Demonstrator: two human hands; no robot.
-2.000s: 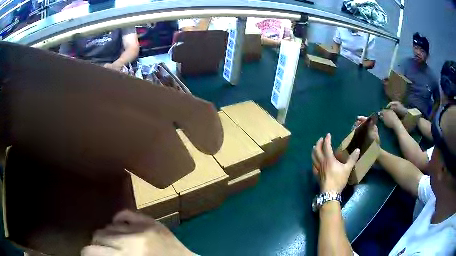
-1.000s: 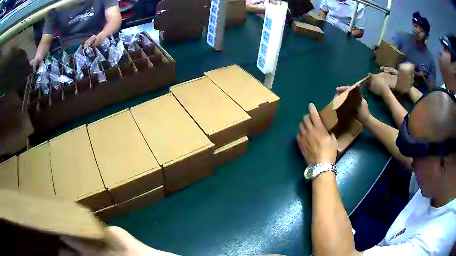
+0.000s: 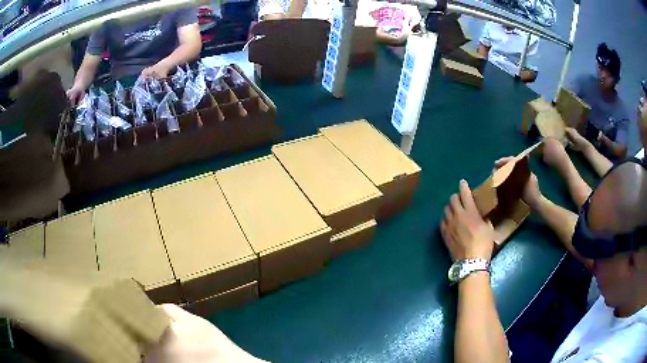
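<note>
A light-tan mailer box (image 3: 89,312) is at the lower left, close to the camera and blurred; whether it is fully closed I cannot tell. My right hand (image 3: 190,337) is at the bottom edge, partly cut off, gripping the right end of this box. Its fingers are mostly hidden. My left hand is not in view. Closed mailer boxes (image 3: 202,223) lie side by side in a row just beyond, partly stacked on others.
A partitioned carton (image 3: 170,142) with clear bagged items stands behind the row. White-and-blue uprights (image 3: 413,88) rise from the green bench (image 3: 369,283). At right, a neighbour wearing a watch holds a part-folded box (image 3: 507,198). A brown cardboard panel (image 3: 32,149) is at left.
The large dark open lid and tray swung down out of the way; the box is now low at left, its lighter faces showing. My right hand still holds it. The view shifted, revealing the whole row.
</note>
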